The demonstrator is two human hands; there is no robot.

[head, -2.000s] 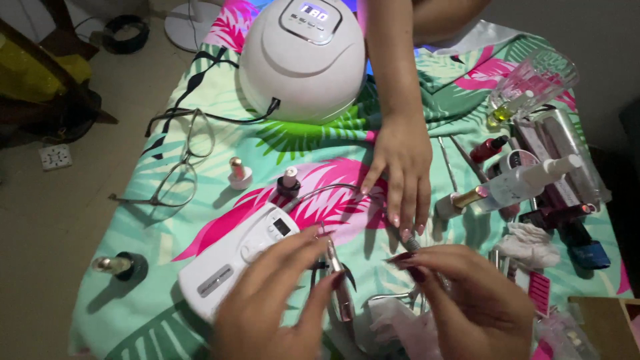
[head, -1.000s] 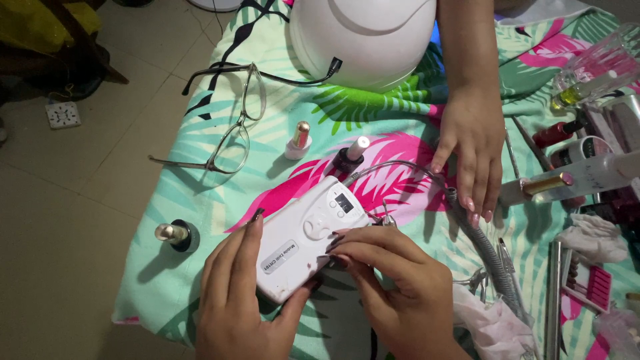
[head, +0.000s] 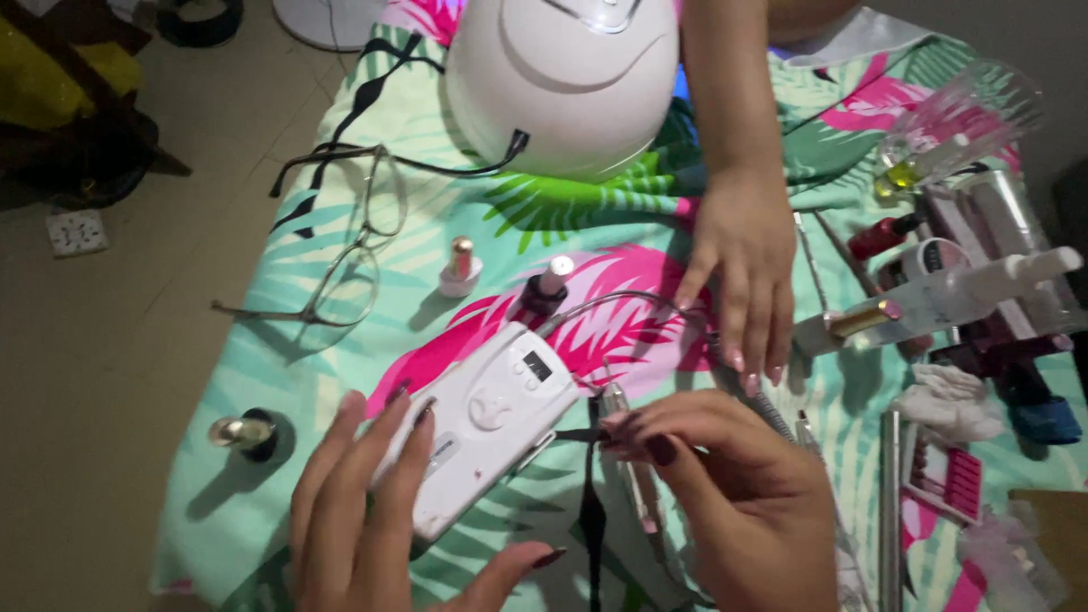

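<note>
My left hand point(head: 374, 510) has its fingers spread over the lower left edge of a white nail drill control box point(head: 489, 425) with a small display and a dial. My right hand point(head: 731, 493) is pinched at the right side of the box, around something small at the end of a dark strap or cable; the fingers partly hide it. Just left of that hand a metallic drill handpiece point(head: 633, 484) lies on the cloth. Another person's hand point(head: 744, 255) rests flat beyond mine, its fingertips near a coiled cord point(head: 756, 399).
A white nail lamp point(head: 561, 93) stands at the back, eyeglasses point(head: 348, 272) to its left. Small polish bottles stand near the box, among them a dark one point(head: 544, 289). On the right are a clear spray bottle point(head: 935, 297), crumpled white tissue point(head: 948, 404) and a pink bit case point(head: 943, 472).
Two seconds ago both my hands were nearer the handpiece; one second ago they were on the box. Now my right hand has moved right, off the box's face, and my left fingers are spread.
</note>
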